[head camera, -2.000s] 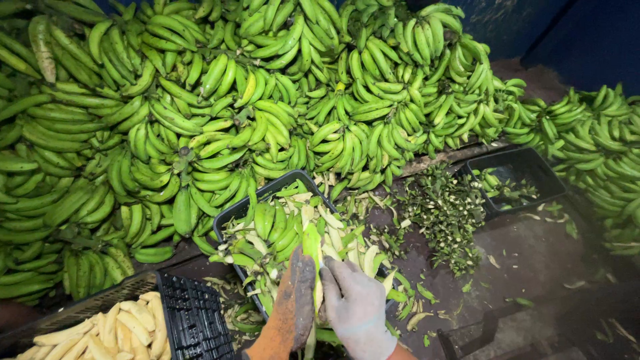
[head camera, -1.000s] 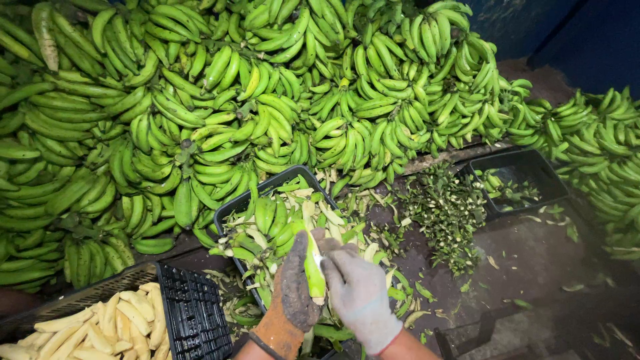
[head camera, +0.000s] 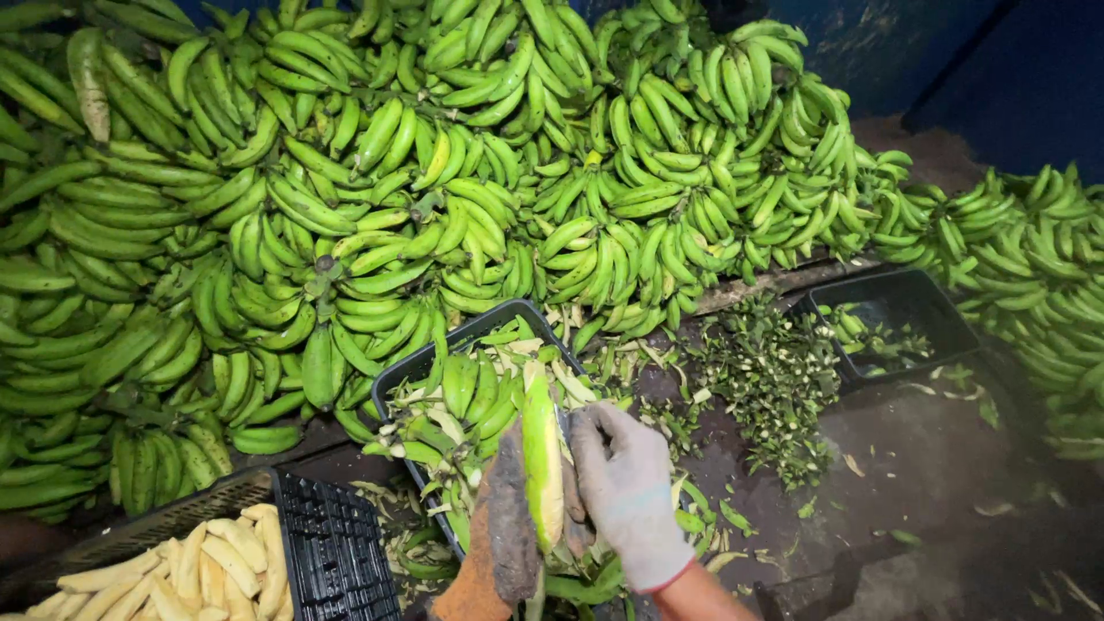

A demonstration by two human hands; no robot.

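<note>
A partly peeled green plantain [head camera: 542, 457] stands nearly upright in my left hand [head camera: 509, 517], which wears a dirty, dark-stained orange glove. My right hand [head camera: 630, 492], in a pale knit glove with a red cuff, is at the plantain's right side with its fingers curled; whether it holds a tool is hidden. Behind and below both hands, a dark plastic crate [head camera: 390, 379] contains green plantains [head camera: 470, 388] and loose peel strips. At the lower left, peeled plantains [head camera: 228, 556] fill a black slatted crate [head camera: 332, 543].
Green plantain bunches [head camera: 388, 216] are heaped across the back, with another heap [head camera: 1026, 276] at the right. Cut stem pieces [head camera: 772, 379] lie in a pile beside a black bin [head camera: 940, 319] holding green scraps. Peel bits are scattered on the dark wet floor [head camera: 880, 466].
The plantain between my hands now stands more upright, with its pale peeled side and a green strip showing. My right hand has shifted slightly away from my left.
</note>
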